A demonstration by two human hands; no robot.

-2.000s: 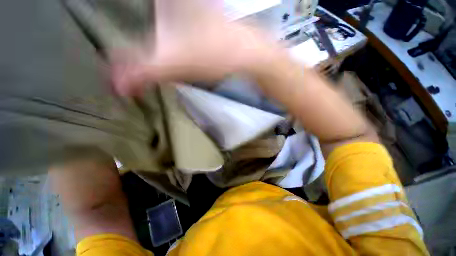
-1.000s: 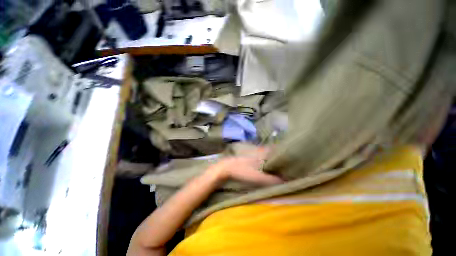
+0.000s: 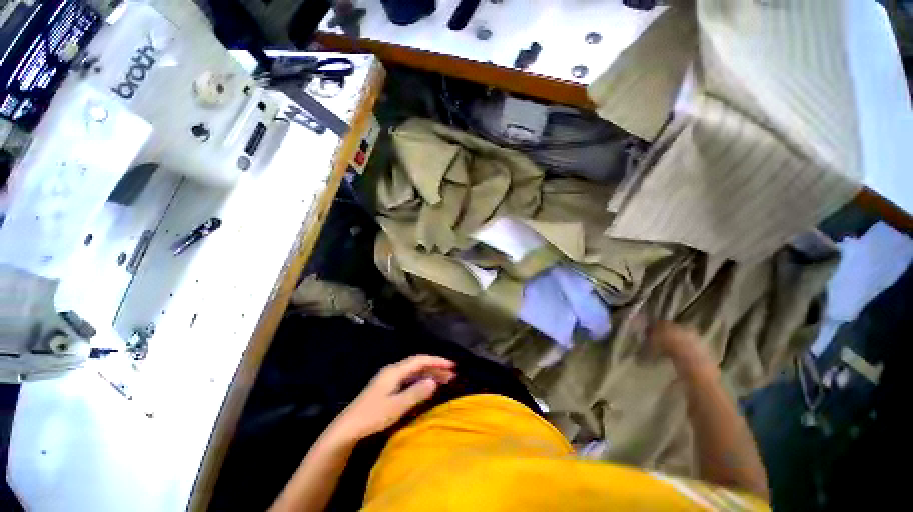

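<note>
A large heap of khaki cloth (image 3: 440, 190) lies low between the machine table and the far table, with pale blue-grey lining (image 3: 561, 305) showing in it. My right hand (image 3: 656, 335) is blurred and low over the khaki cloth at the right; its fingers cannot be made out, so its hold is unclear. My left hand (image 3: 415, 385) is empty near my waist, over dark clothing, with its fingers slightly curled and apart. It touches no cloth of the heap.
A white Brother sewing machine (image 3: 180, 90) stands on its white table (image 3: 240, 280) at left. Thread snips (image 3: 196, 236) lie on it, scissors (image 3: 325, 68) at its end. Striped khaki pieces (image 3: 761, 140) hang over the far table (image 3: 561, 45). Pale cloth (image 3: 871, 275) is low at right.
The khaki garment that was raised in front of me is down at the right. My left hand has come away from the cloth. The view has turned and shows more of the machine and the heap.
</note>
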